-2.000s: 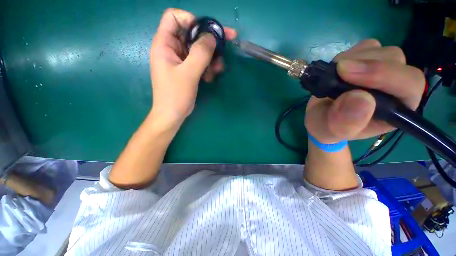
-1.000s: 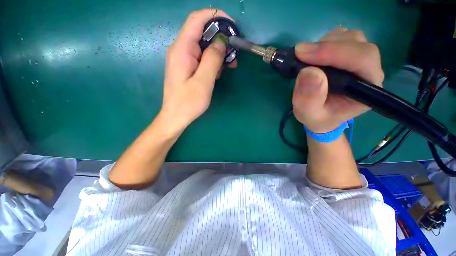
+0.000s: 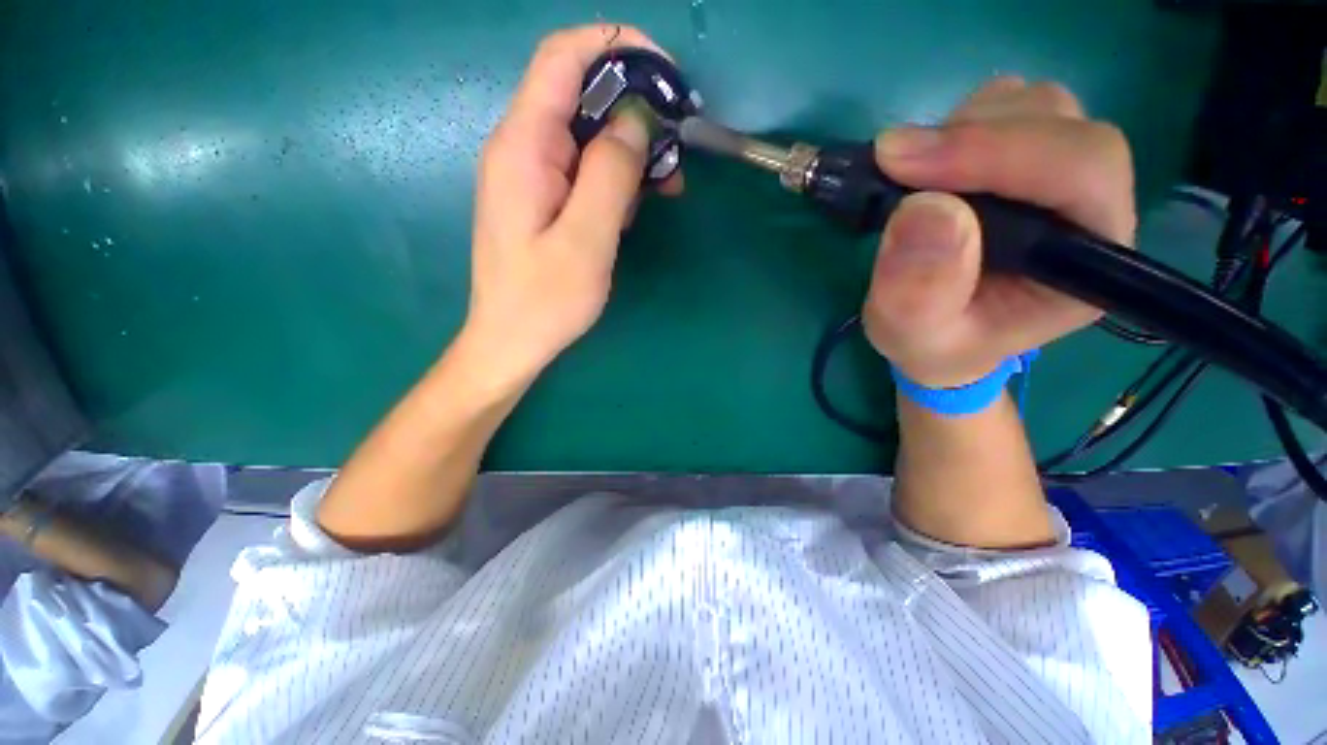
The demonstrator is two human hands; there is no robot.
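My left hand (image 3: 550,218) holds a round black housing (image 3: 649,73) with silver-white spots on its face, the thumb lying across it. A thin reddish wire shows at its top edge. My right hand (image 3: 1004,233) is closed around the thick black handle of a soldering iron (image 3: 799,168). The metal tip points left and is at the right side of the housing; whether it touches is hidden by blur. A blue wrist strap (image 3: 963,393) is on my right wrist.
The green bench top (image 3: 291,291) carries small specks at the left. Black cables (image 3: 1150,400) lie right of my wrist, near dark equipment (image 3: 1281,117) at the upper right. A blue crate (image 3: 1164,560) stands below the bench edge at right. Another person's arm (image 3: 95,553) shows at lower left.
Since two seconds ago, the iron and my right hand have moved left to the housing, and the housing has turned face up. In the last second the iron has shifted slightly right.
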